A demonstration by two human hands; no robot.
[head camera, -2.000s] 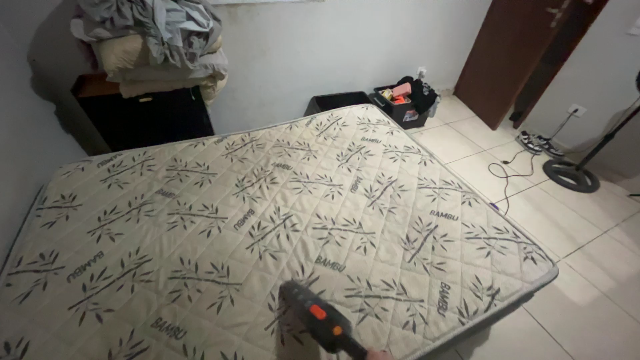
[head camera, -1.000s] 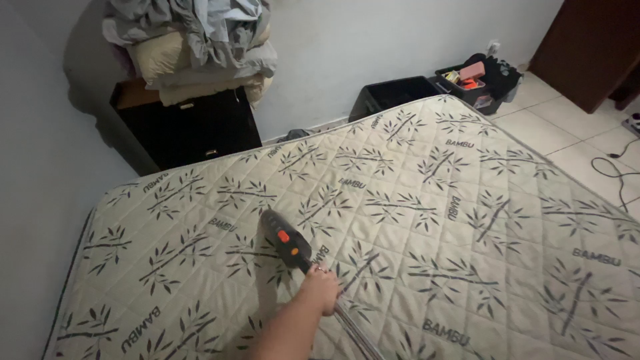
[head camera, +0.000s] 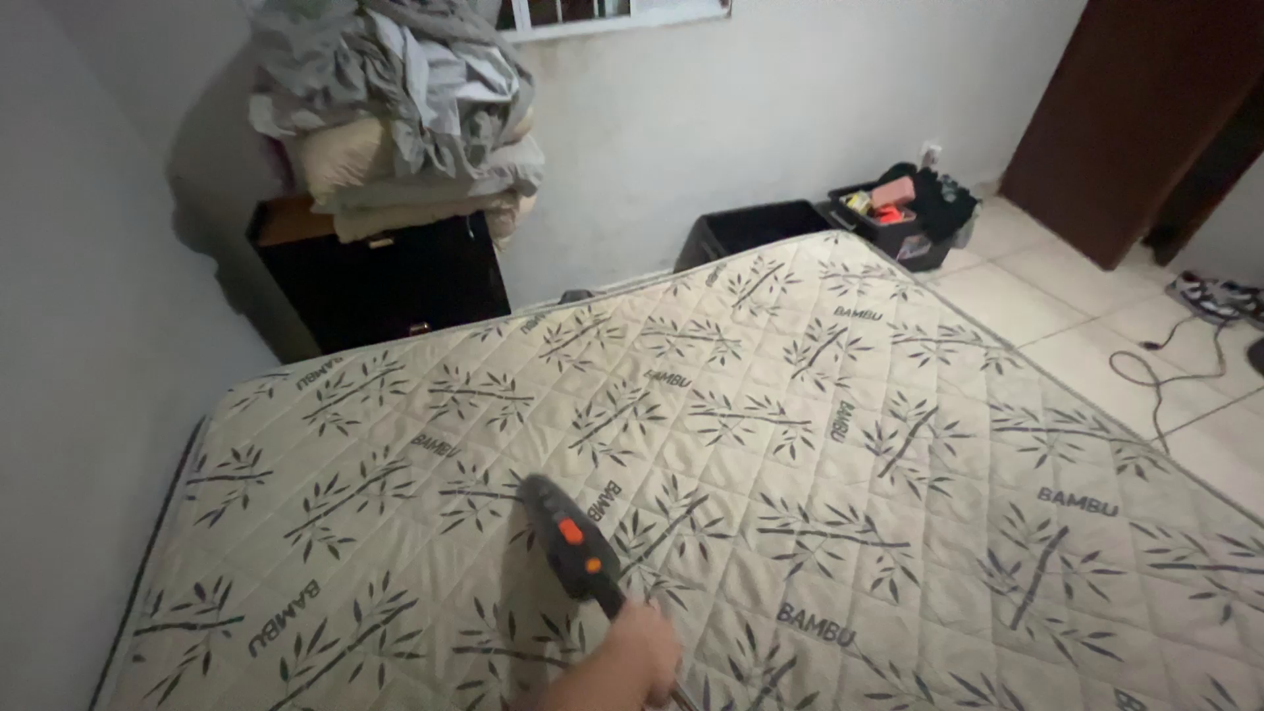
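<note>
My left hand (head camera: 647, 652) is closed around the neck of a dark long-handled tool, apparently a vacuum or brush head (head camera: 573, 538), with two orange parts on top. The narrow head lies over the left-centre of a quilted mattress (head camera: 750, 464) printed with bamboo sprigs, its tip pointing up and left. Whether its underside touches the fabric cannot be told. Part of a thin tube shows beyond my hand at the bottom edge. My right hand is out of view.
Bedding (head camera: 425, 128) is heaped on a black cabinet (head camera: 385, 281) against the wall. Black bins (head camera: 755, 229) stand past the mattress's far corner, one (head camera: 894, 237) filled with items. On the tiled floor at right lie a cable (head camera: 1165, 380) and shoes (head camera: 1210, 296), near a brown door (head camera: 1106, 128).
The view has swung left since the oldest frame. My left hand and forearm have come into fuller view, still gripping the tool. The tool's head has moved leftward over the mattress since the oldest frame.
</note>
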